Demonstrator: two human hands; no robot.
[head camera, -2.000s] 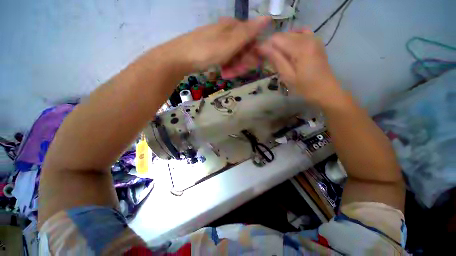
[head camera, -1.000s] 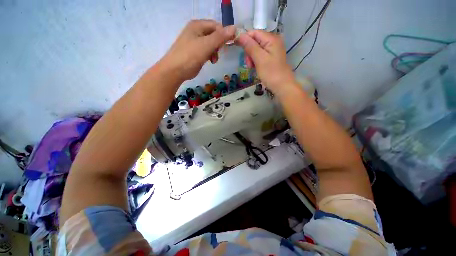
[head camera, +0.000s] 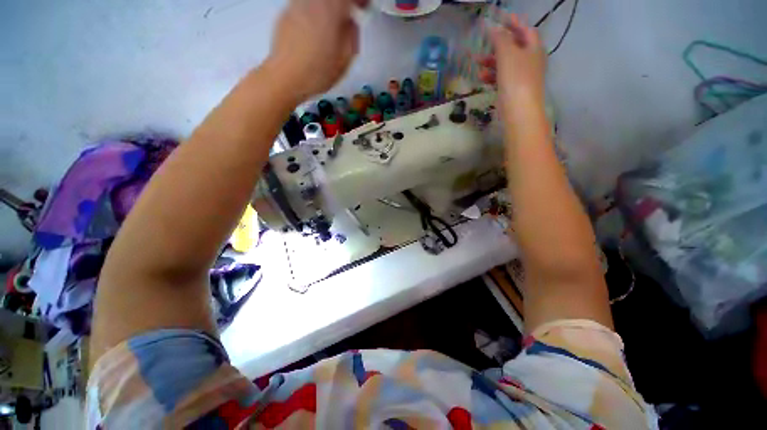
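My left hand (head camera: 318, 42) is raised at the top edge, left of the thread stand's white disc (head camera: 420, 10); its fingertips are blurred and partly cut off. My right hand (head camera: 515, 60) is raised right of the disc, blurred, with its fingers bent. No thread can be made out in either hand. The base of a cone, red and dark, shows on the disc at the top edge. The cream sewing machine (head camera: 412, 172) stands below and between my arms. Black-handled scissors (head camera: 439, 228) lie against its lower front.
Small coloured spools (head camera: 360, 107) and a blue-topped bottle (head camera: 432, 63) stand behind the machine. A yellow bottle (head camera: 245, 231) is by its left end. Purple garments (head camera: 92, 189) are heaped at left. A clear plastic bag (head camera: 715, 218) and a green hanger (head camera: 715, 50) are at right.
My hands, fingertips together by the cones one second ago, are now apart: left hand up and left, right hand to the right. The view has tilted down, and the cones are mostly out of frame.
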